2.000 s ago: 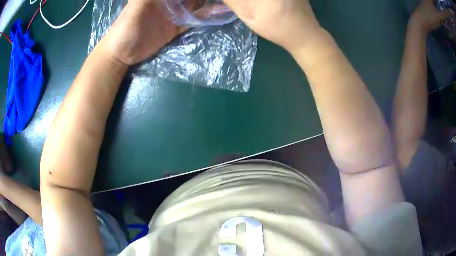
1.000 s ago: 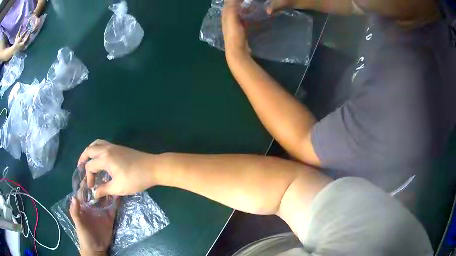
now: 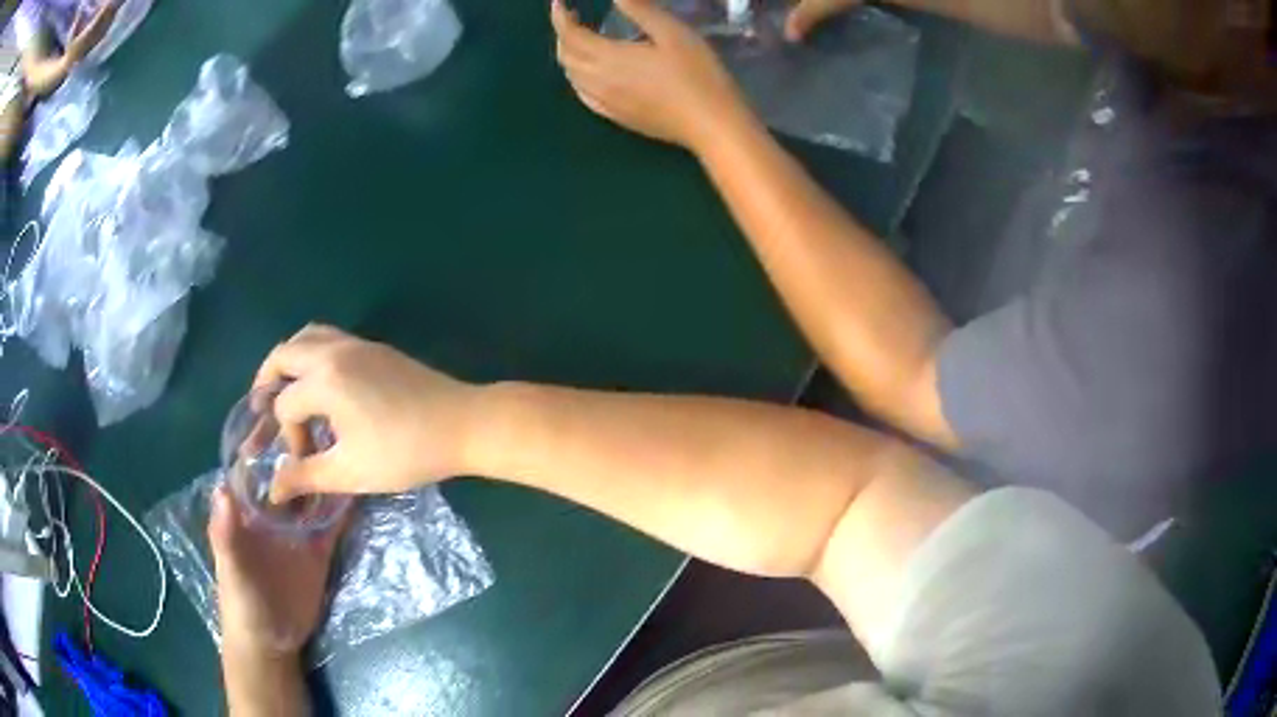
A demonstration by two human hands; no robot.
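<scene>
A clear round chopper bowl [image 3: 291, 518] is held between my two hands at the lower left. My left hand [image 3: 273, 574] grips it from below, thumb along its near side. My right hand [image 3: 371, 413] reaches over it from the right, its fingers inside the bowl at a small white part [image 3: 279, 461], probably the hub; any blades are hidden or too blurred to tell. A crumpled clear plastic bag [image 3: 406, 560] lies on the green table under my left hand and the bowl.
Several bagged units [image 3: 119, 259] lie at the far left, another bag [image 3: 396, 42] at the top. A white cable [image 3: 157, 560], red wire [image 3: 98, 539] and blue cloth [image 3: 105, 682] are at the left edge. A person [image 3: 1120, 308] at right works over a clear bag [image 3: 840, 91].
The view has turned from straight over my arms toward the right-hand neighbour. My hands still hold the bowl. The neighbour's nearer hand has opened and moved left in the last second.
</scene>
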